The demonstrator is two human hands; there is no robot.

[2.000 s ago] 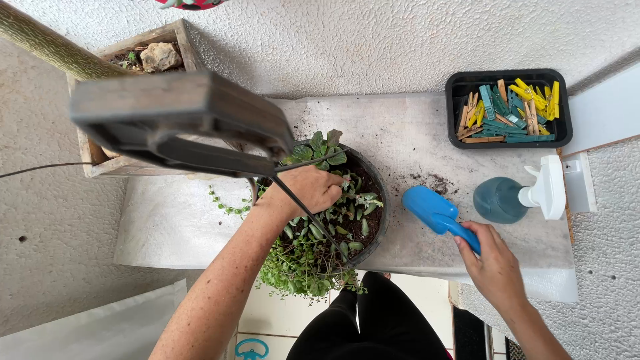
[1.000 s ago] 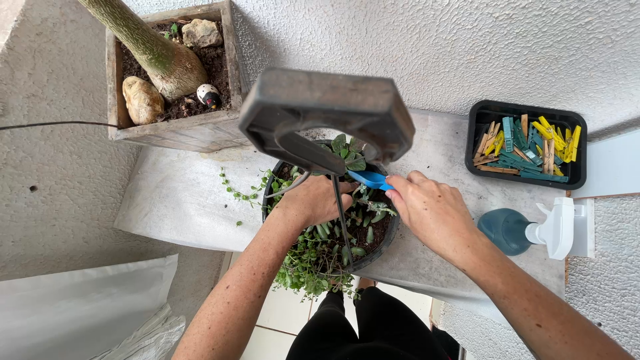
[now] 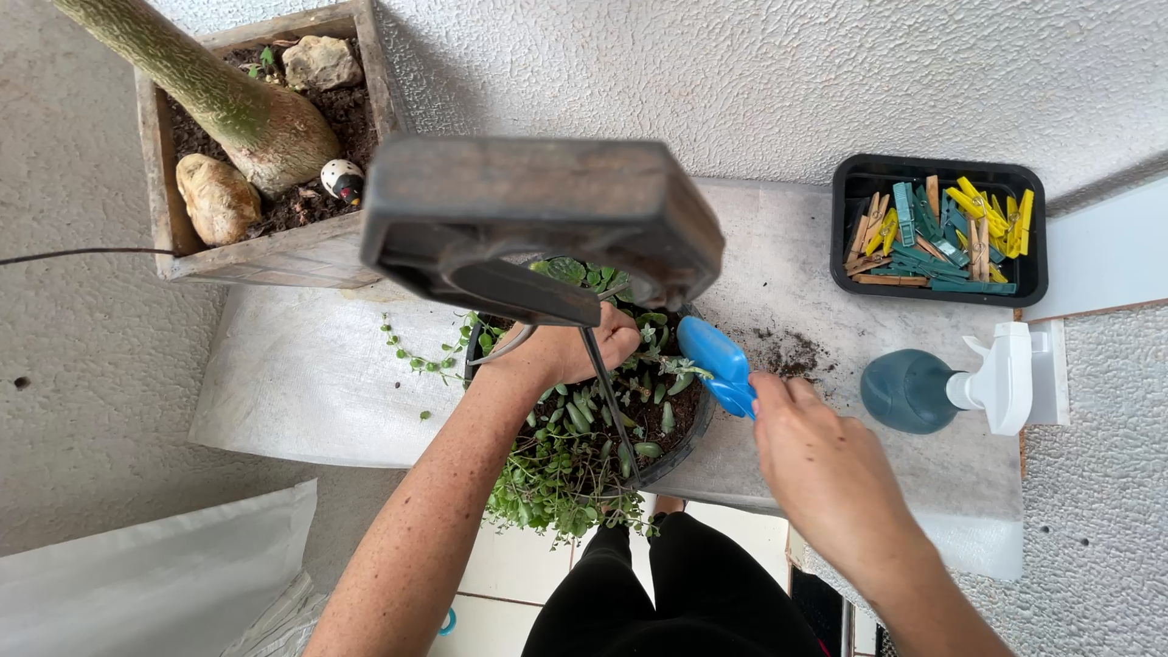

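Observation:
A round dark pot (image 3: 691, 449) of succulents stands on the covered ledge, with trailing green plants (image 3: 547, 479) over its near side. My left hand (image 3: 584, 351) is in among the plants at the far part of the pot, its fingers curled; what they touch is partly hidden. In my right hand (image 3: 812, 438) is a small blue plastic trowel (image 3: 714, 351), its blade at the pot's right rim beside a pale succulent stem (image 3: 675, 365). Above the pot hangs a blurred dark hanger piece (image 3: 520, 182), with thin struts running down to the rim.
Spilled soil (image 3: 794, 351) lies right of the pot. Farther right are a spray bottle (image 3: 908, 391) and a black tray (image 3: 1031, 297) of clothespins. A wooden planter (image 3: 274, 260) with a thick trunk, stones and a ladybug ornament stands at the upper left, near the textured wall (image 3: 730, 82).
The blue trowel was over the ledge, then inside the pot by my left hand; now my right hand has drawn it back right to the rim. My left hand stays among the plants.

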